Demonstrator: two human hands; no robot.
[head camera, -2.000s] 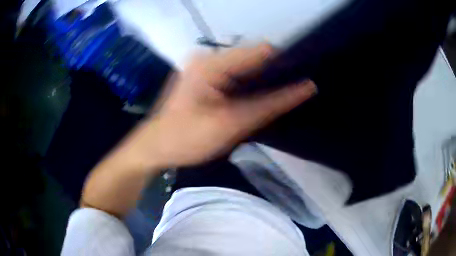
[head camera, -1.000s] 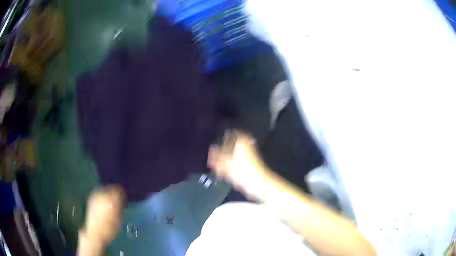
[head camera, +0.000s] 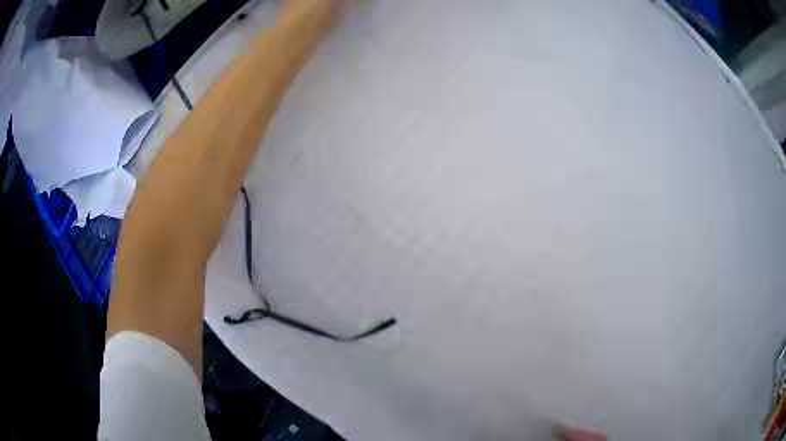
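Note:
The white table cover (head camera: 517, 215) fills most of the view, with a faint grid texture. A thin black tape (head camera: 319, 330) lies on it at the lower left, curled with a small loop, and one length runs up beneath my left forearm. My left arm reaches from the lower left to the top edge. My left hand (head camera: 340, 7) is cut off by the top edge, so its fingers are hidden. Only a small blurred bit of my right hand (head camera: 582, 433) shows at the bottom edge.
White sheets (head camera: 73, 129) hang at the left over blue crates (head camera: 65, 245). A pale rounded object (head camera: 142, 26) with a dark strip is at the top left. A red-handled tool (head camera: 776, 418) is at the right edge. Dark items lie below the table's lower left edge.
The view has swung from the floor back to the table. The dark fabric held over the floor is out of view. My left arm now stretches across the table's left side.

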